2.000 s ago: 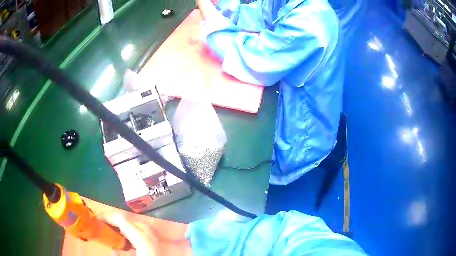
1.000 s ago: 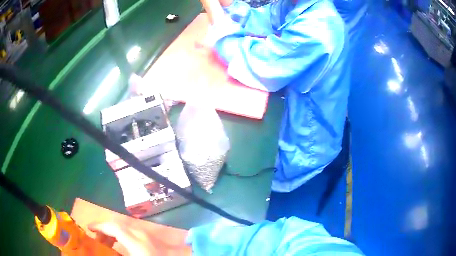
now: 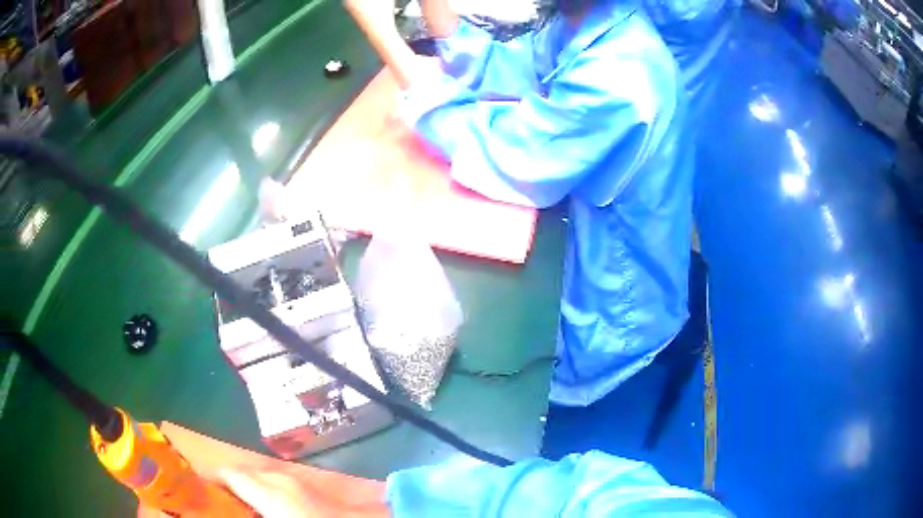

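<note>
An orange electric screwdriver (image 3: 160, 473) with a dark top and black cable stands at the lower left, its tip cut off by the bottom edge. My right hand (image 3: 268, 493), overexposed and partly cut off, is around its body. My left hand is not in view. The red-orange mat (image 3: 344, 481) lies under my hand. The silver-white screw feeder (image 3: 304, 366) sits just beyond the mat. A clear bag of screws (image 3: 413, 339) lies against its right side.
A round black housing (image 3: 140, 333) lies on the green surface at left, another (image 3: 335, 68) farther off. A co-worker in a blue smock (image 3: 617, 202) leans over a second red-orange mat (image 3: 486, 218). A black cable (image 3: 349, 376) crosses the view. Blue floor (image 3: 789, 334) lies at right.
The view has shifted slightly. The screwdriver moved down, then a little back up and right, still in my right hand. The co-worker's arms have moved; more of one forearm shows.
</note>
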